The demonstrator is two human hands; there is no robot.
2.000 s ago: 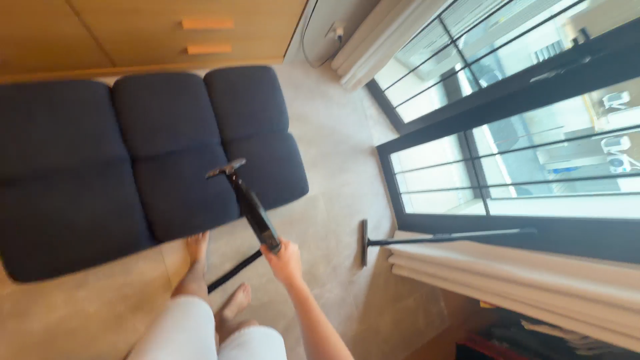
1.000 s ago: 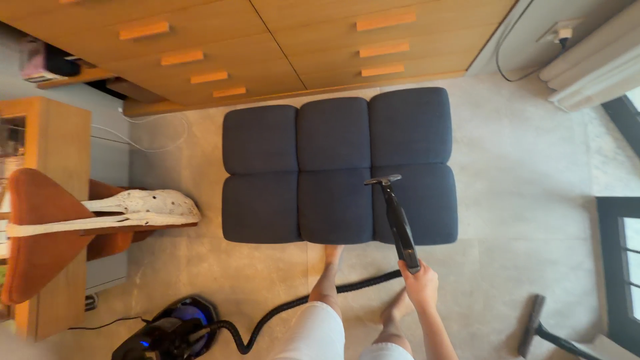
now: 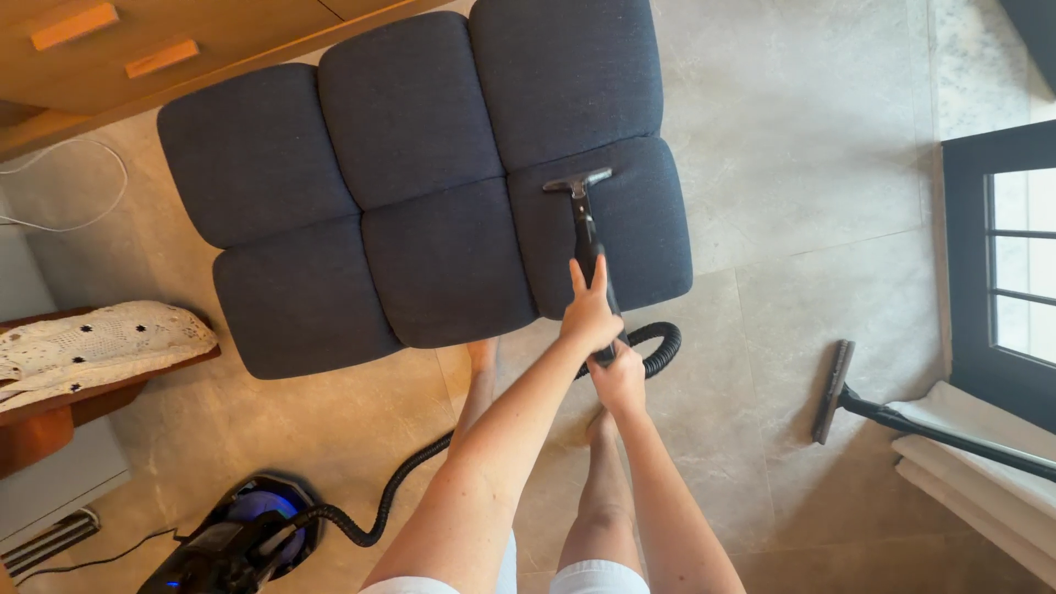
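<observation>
A black vacuum cleaner handle with a flat upholstery nozzle [image 3: 579, 181] lies over the lower right cushion of the dark blue tufted ottoman [image 3: 445, 256]. My left hand [image 3: 590, 311] wraps the middle of the handle, two fingers stretched forward along it. Just behind, my right hand [image 3: 620, 379] grips the handle's rear end, where the ribbed black hose [image 3: 396, 483] loops out to the right. That hose runs back behind my legs to the canister vacuum cleaner [image 3: 239, 536] at the lower left, its blue light on.
A wooden drawer cabinet [image 3: 165, 59] borders the ottoman at the upper left. On the left stands a chair with a crocheted cover [image 3: 107, 346]. A floor nozzle on a black tube [image 3: 833, 392] lies near a curtain [image 3: 973, 478] and a dark-framed glass door [image 3: 965, 272] at the right.
My left hand, out of view before, has come onto the handle in front of my right hand. The view has turned and now shows the ottoman larger.
</observation>
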